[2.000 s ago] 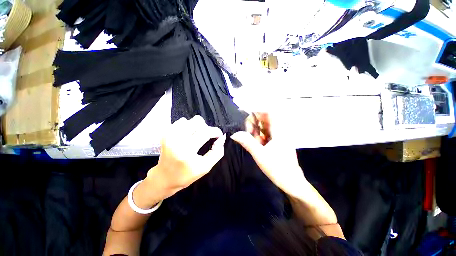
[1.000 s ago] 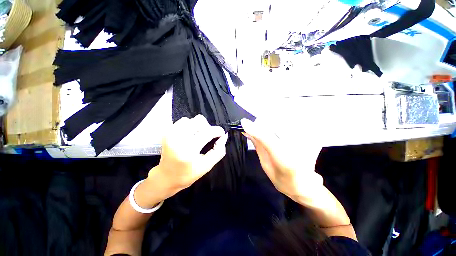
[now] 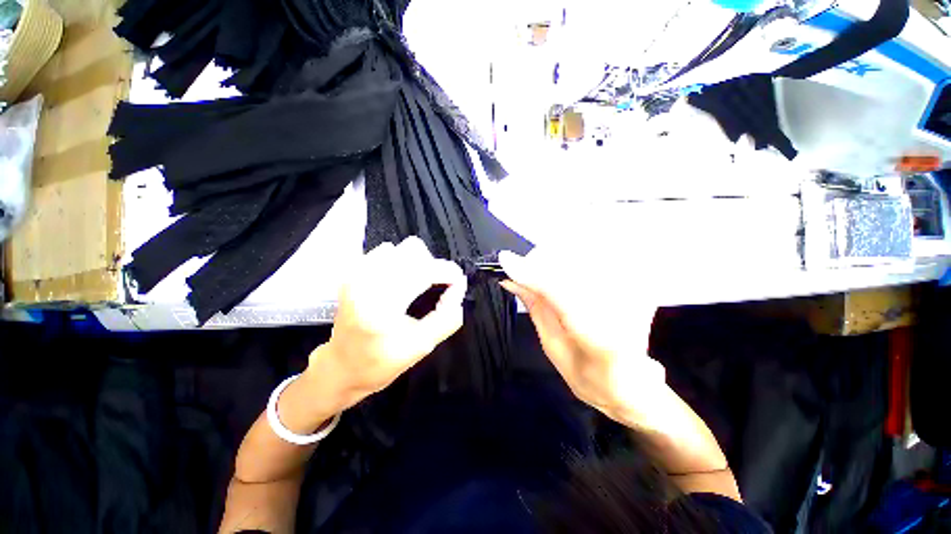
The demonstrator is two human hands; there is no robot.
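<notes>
A bundle of black strips [image 3: 428,167] fans over the left of the white table and runs down to its front edge. My left hand [image 3: 401,302] pinches the strips at the table edge, thumb and forefinger together. My right hand [image 3: 584,323] is just right of it, with its fingertips at the strips. Thin dark blades of the snips [image 3: 489,266] show between the two hands, pointing left; the rest is hidden in my right hand. More black strips [image 3: 490,329] hang below the hands over the dark lap. Joining threads are too fine to make out.
The white machine bed [image 3: 688,245] lies right. Small metal parts [image 3: 568,126] are at top centre, the machine head [image 3: 871,73] upper right with a black scrap [image 3: 742,110] beside it. A silvery box [image 3: 871,224] sits right; brown cardboard [image 3: 78,167] and a plastic bag [image 3: 19,167] are left.
My right hand has turned palm-down from two seconds ago, and the blades now show at the strips. My left hand has barely moved. The bundle lies nearly the same.
</notes>
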